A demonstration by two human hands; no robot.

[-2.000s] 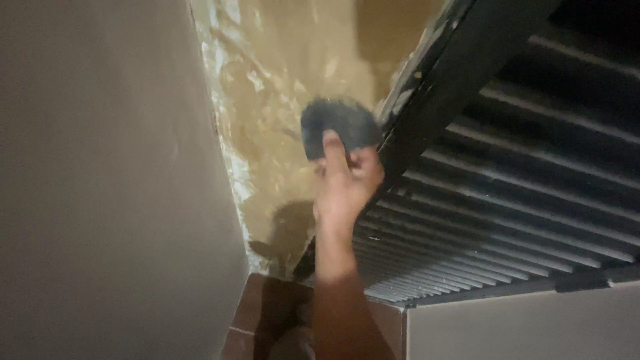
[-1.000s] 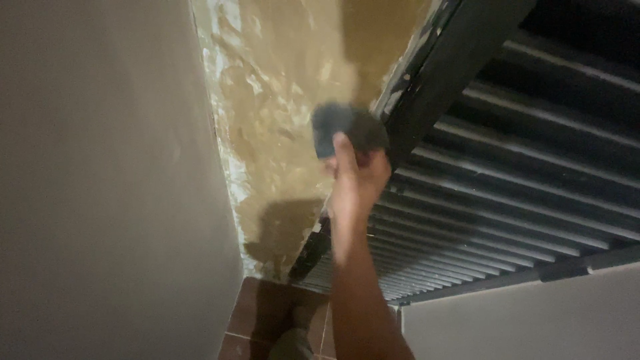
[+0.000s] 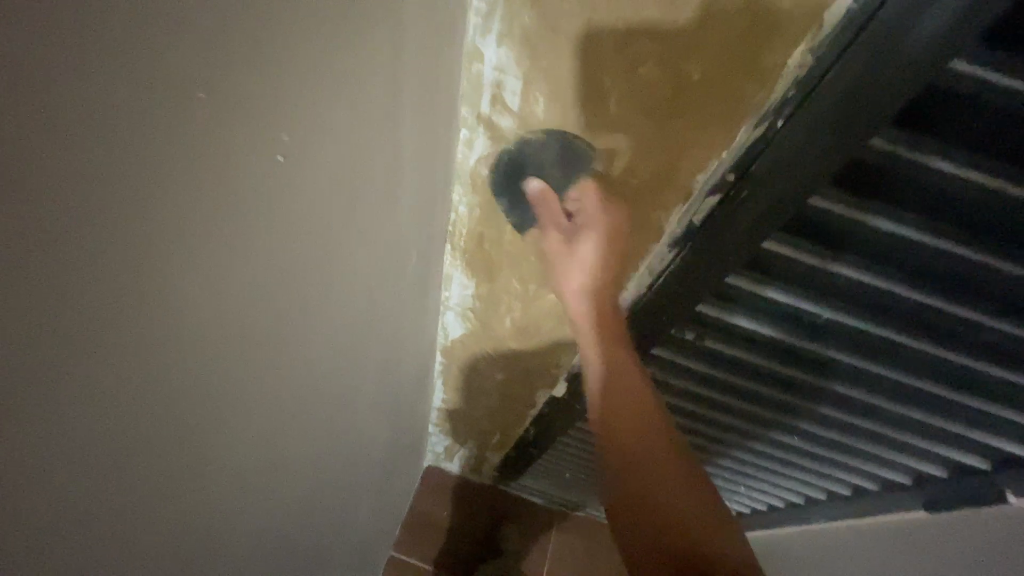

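Note:
My right hand is shut on a dark, flat, rounded pad, with the thumb on the near face and the other fingers partly hidden at its right. The pad is at a patchy yellow-brown wall strip with whitish smears, nearer the strip's left edge than the black frame. Blur hides whether the pad touches the surface and what it is made of. My forearm comes up from the lower right, across part of the slatted panel. My left hand is out of view.
A smooth grey wall borders the strip on the left. On the right slants a black-framed slatted panel, its frame edge chipped and smeared. Brown tiles lie at the bottom, and a pale surface shows at lower right.
My right hand, still holding the pad, has moved left across the strip, away from the black frame and towards the grey wall. The view has shifted somewhat.

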